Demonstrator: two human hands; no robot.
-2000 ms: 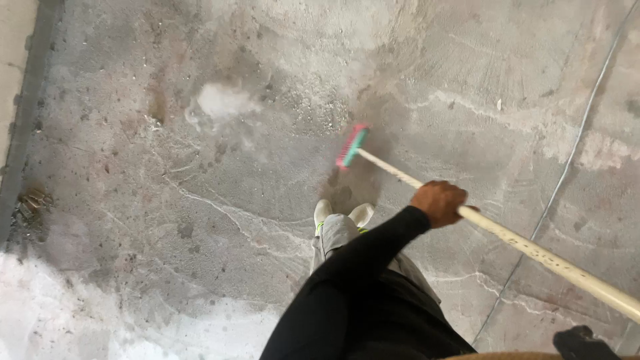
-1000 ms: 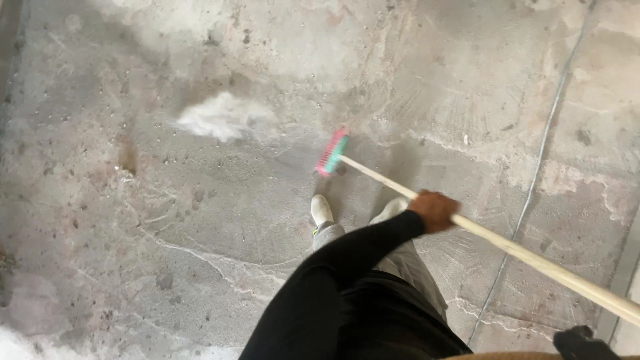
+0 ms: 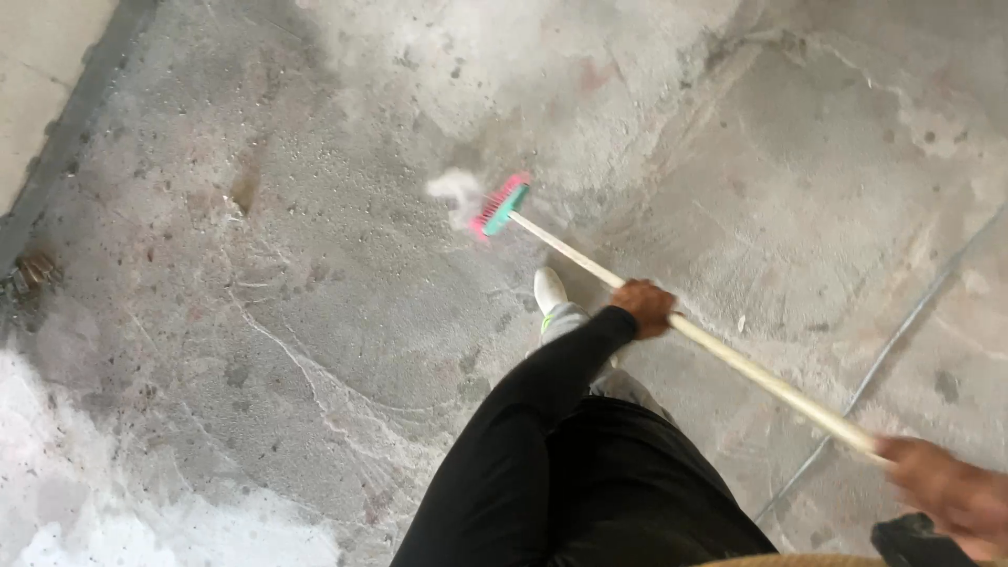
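A long pale wooden handle runs from the lower right up to a push broom head (image 3: 502,206) with a teal block and pink bristles, which is on the concrete floor. My left hand (image 3: 644,307), at the end of a black sleeve, is closed around the middle of the broom handle (image 3: 756,374). Near the lower right edge, my right hand (image 3: 937,480) grips the upper end of the handle and is blurred. A whitish puff (image 3: 457,191), perhaps dust, lies just left of the bristles.
One light shoe (image 3: 550,290) shows below the broom head. White powdery residue (image 3: 94,488) covers the lower left floor. Small brownish debris (image 3: 33,276) sits by a dark floor border at the left. A thin line or cable (image 3: 906,339) crosses the floor at the right.
My right hand has come into view at the handle's upper end. The bristles are now beside the whitish puff; one second ago a gap separated them. The feet have shifted.
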